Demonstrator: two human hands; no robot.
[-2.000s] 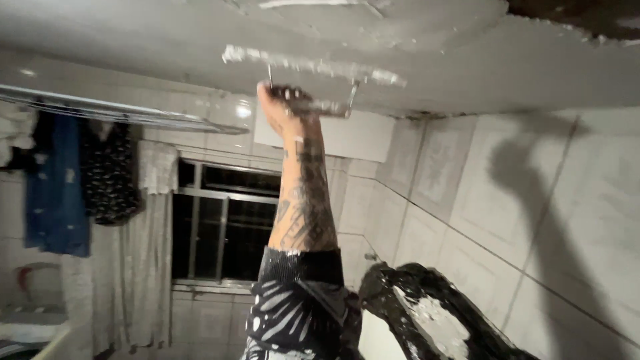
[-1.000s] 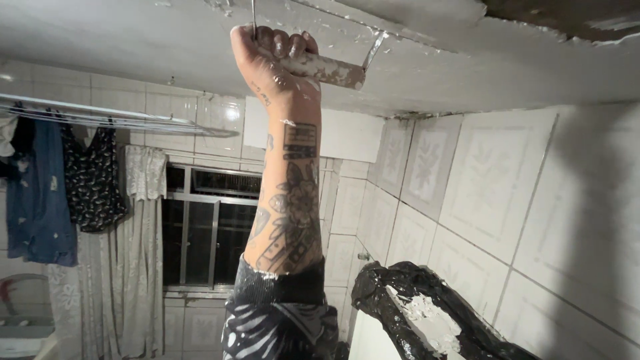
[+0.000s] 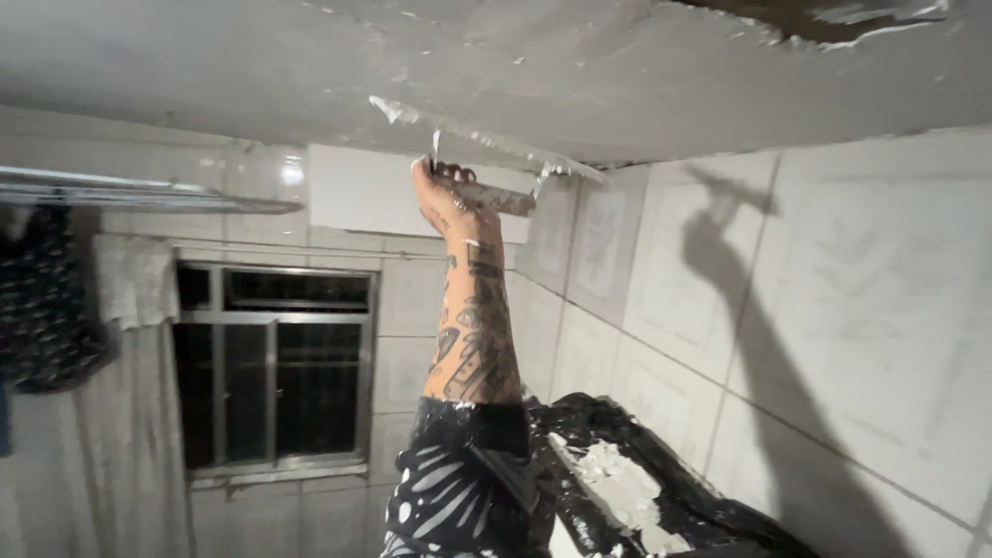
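My left hand (image 3: pixel 457 190) is raised toward the ceiling, closed around the handle of a wide finishing trowel (image 3: pixel 508 199). The long edge of its blade is coated with white plaster and lies close against the grey ceiling (image 3: pixel 620 85); whether it touches cannot be told. The palm side and tattooed forearm face me. Below and right of the arm stands a container covered in black plastic (image 3: pixel 589 422), holding white plaster or joint compound (image 3: pixel 620 484). My right hand is not seen.
A ragged opening (image 3: pixel 837 23) breaks the ceiling at upper right. A drying rack (image 3: pixel 139 194) hangs at left, with dark clothing (image 3: pixel 50 310) beneath. Behind are a metal-framed window (image 3: pixel 271 380), a pale curtain (image 3: pixel 136 387) and a tiled wall (image 3: pixel 868 310) at right.
From one second ago, the trowel and hand have moved away from me along the ceiling, and the blade edge has come back into view. The grip on the handle is unchanged.
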